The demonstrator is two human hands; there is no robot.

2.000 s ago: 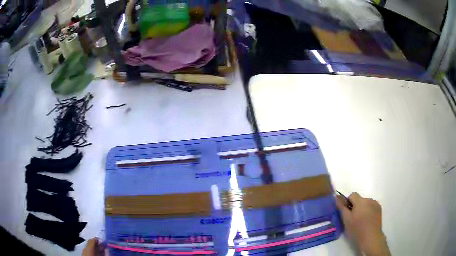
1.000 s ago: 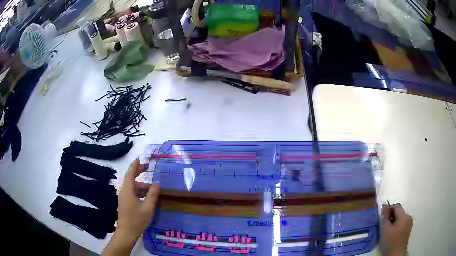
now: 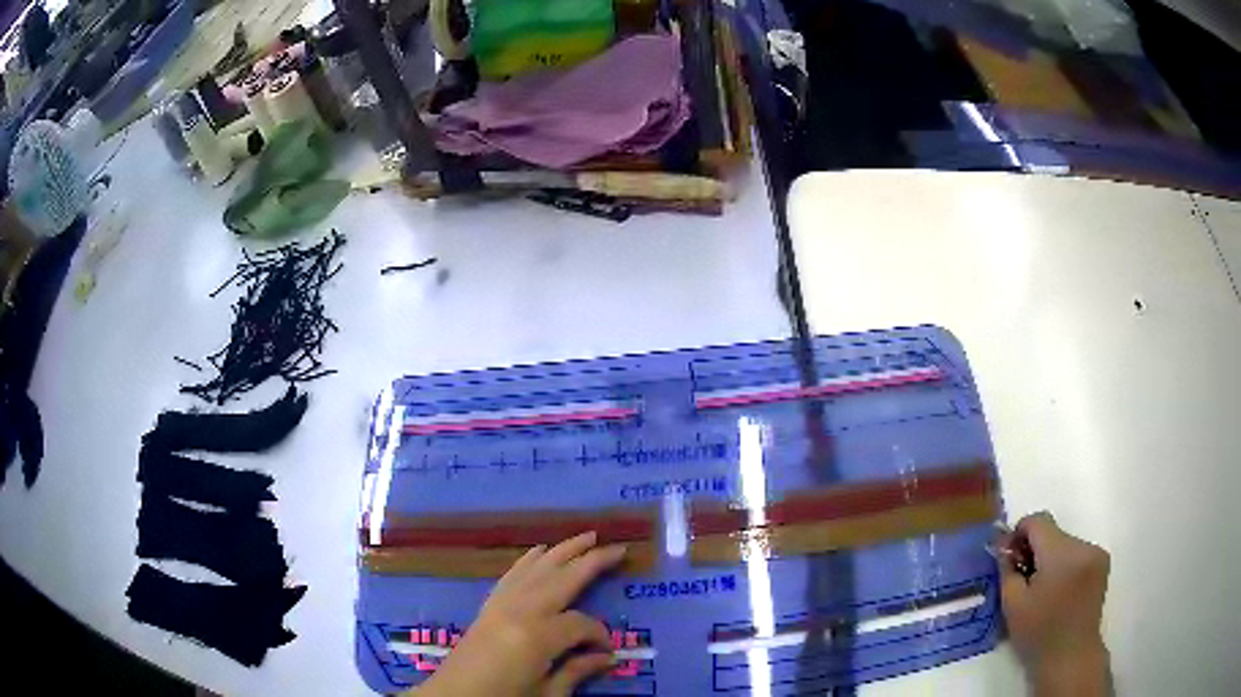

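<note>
The blue clear sewing template (image 3: 885, 449) lies across the white table and the cream surface. It has a brown and red-brown band, white and pink strips and pink comb-like marks. My left hand (image 3: 538, 633) lies over its lower left part with fingers spread, holding nothing visible, and hides some pink marks. My right hand (image 3: 1055, 586) is at the template's right edge, curled around a small dark tool that looks like thread snips (image 3: 1018, 549). Black fabric strips (image 3: 211, 531) lie in rows to the left, with a loose pile of thin black pieces (image 3: 279, 320) behind them.
Behind stand thread cones (image 3: 283, 98), a green cloth scrap (image 3: 289, 184) and a black rack with a mauve cloth (image 3: 578, 116). A pale wooden-handled tool (image 3: 651, 185) lies at the rack's base. The cream surface (image 3: 980, 272) is at right. A round fan-like object (image 3: 52, 174) is far left.
The template's upper sheet, blurred one second ago, now lies lined up and still. My left hand has moved from the template's left edge onto its lower left part. My right hand stays at the right edge.
</note>
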